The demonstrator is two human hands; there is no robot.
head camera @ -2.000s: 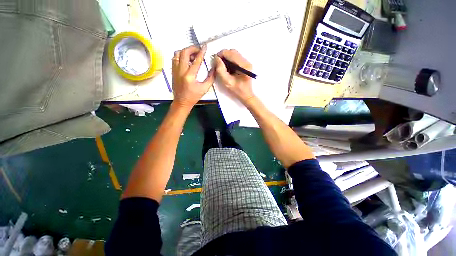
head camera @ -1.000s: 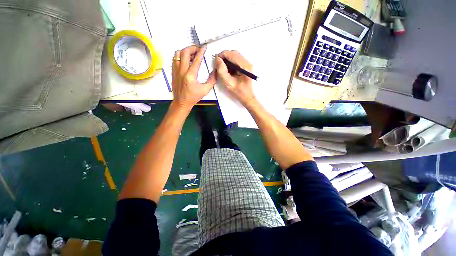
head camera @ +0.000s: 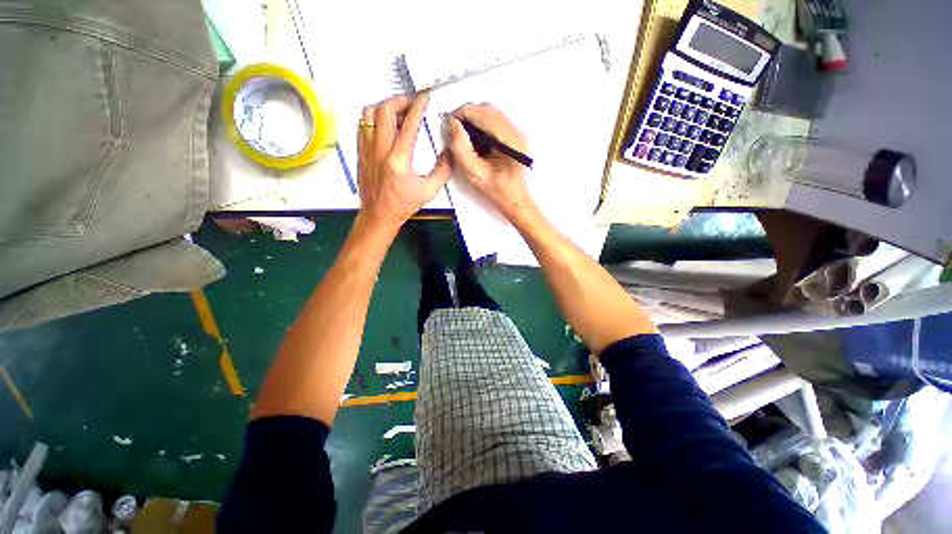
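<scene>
White paper sheets (head camera: 532, 115) lie on the desk, and one hangs over its front edge. My right hand (head camera: 489, 156) holds a black pen (head camera: 499, 144) with its tip end close to the paper. My left hand (head camera: 395, 156) rests flat on the paper just left of it, fingers pointing up and holding nothing that I can see. A long pale ruler or printed scale (head camera: 501, 61) runs slantwise on the paper above my hands. Both hands are close together at the thumb side.
A yellow tape roll (head camera: 303, 117) and a khaki garment (head camera: 94, 146) lie at left. A calculator (head camera: 697, 94) and a clear jar with dark lid (head camera: 835, 170) are at right. Pale rolls (head camera: 866, 276) lie below right. Scraps lie on the green floor (head camera: 303, 313).
</scene>
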